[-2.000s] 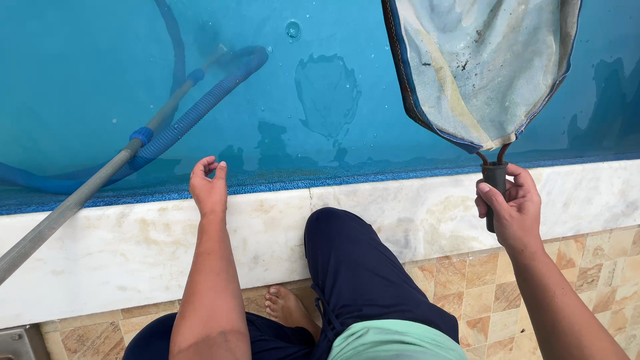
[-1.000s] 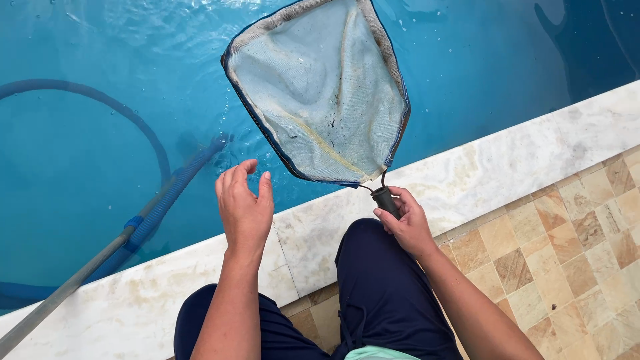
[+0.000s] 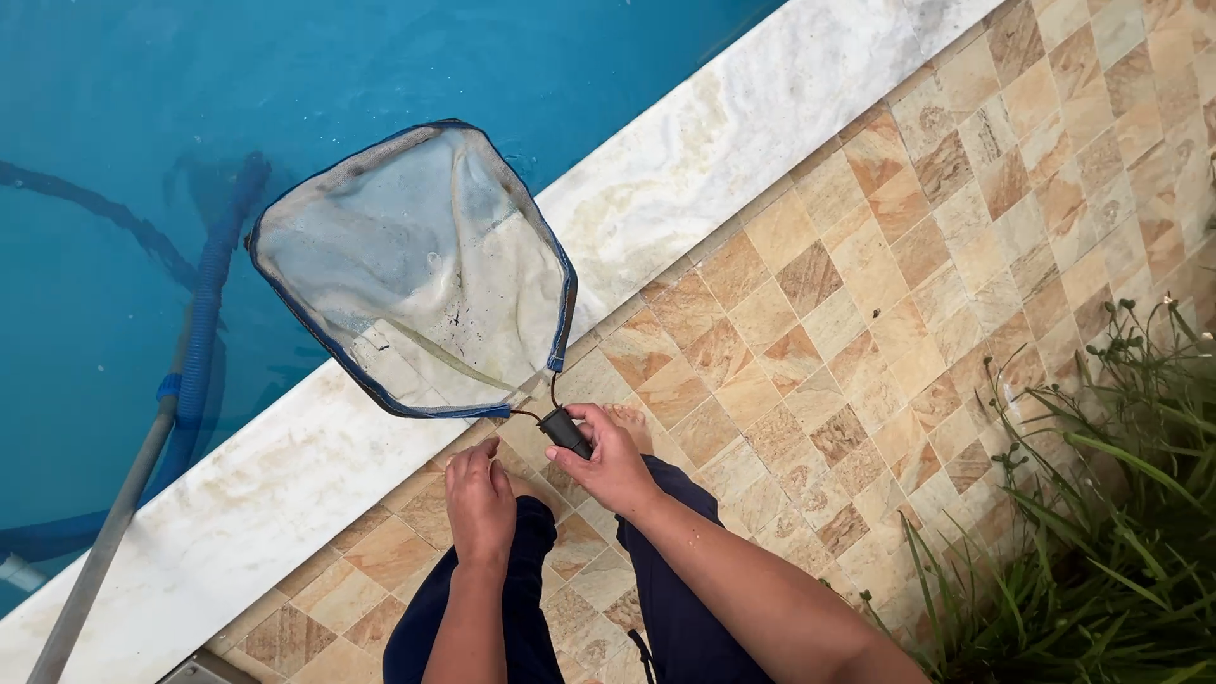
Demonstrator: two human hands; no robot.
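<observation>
A pool skimmer net [image 3: 408, 256] with a blue rim and pale mesh spans the pool's edge, partly over the water and partly over the marble coping. Dark specks lie on its mesh. My right hand [image 3: 608, 461] grips its short black handle socket [image 3: 565, 432] between thumb and fingers. Just left of the socket is my left hand [image 3: 480, 494], its fingers loosely bent and apart, holding nothing; it does not clearly touch the net.
A grey pole [image 3: 114, 541] leans over the white marble coping [image 3: 275, 475] into the pool water [image 3: 399, 66], beside a blue ribbed hose [image 3: 204, 332]. Beige and brown tiles [image 3: 798, 351] run along the coping. Grassy plants [image 3: 1111, 532] grow at lower right; a metal lid [image 3: 204, 670] shows at bottom left.
The net, held by my right hand, has come from over the water to partly over the coping and nearer my feet. My left hand is now close to the socket. The view has turned toward the tiles.
</observation>
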